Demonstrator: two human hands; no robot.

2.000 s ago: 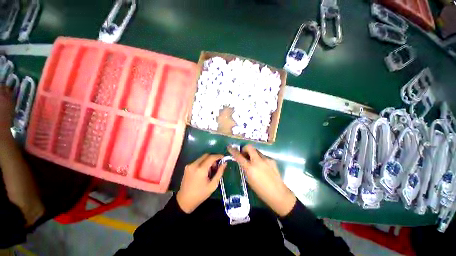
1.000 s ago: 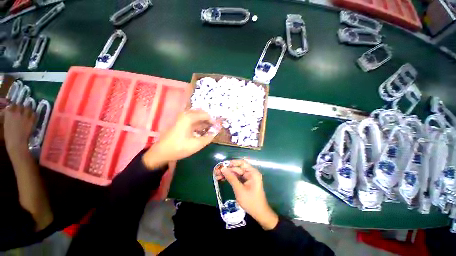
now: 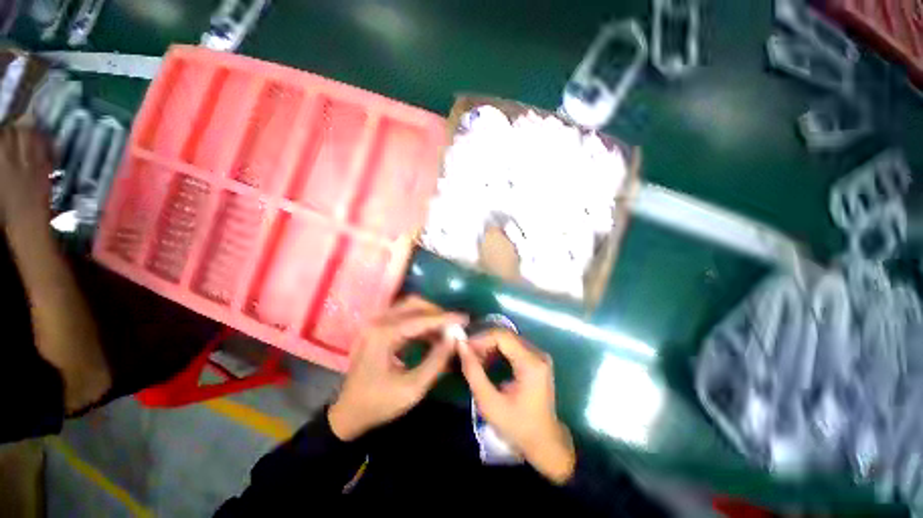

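Note:
My left hand pinches a small white piece between thumb and fingertips. My right hand holds a loop-shaped plastic frame near its top, with the fingertips meeting those of my left hand at the white piece. The frame hangs down, its blue-and-white wider end at the bottom, mostly hidden behind my right hand. Just beyond the hands stands an open carton heaped with white pieces, with a small gap near its front showing cardboard. The picture is blurred.
A salmon-red compartment tray lies left of the carton. A pile of frames lies at the right. Single frames lie on the green belt beyond the edge strip. Another person's arm is at the far left. A red stool is below.
My left hand has come back from the carton to my right hand, with a white piece in its fingertips. The view has shifted and blurred.

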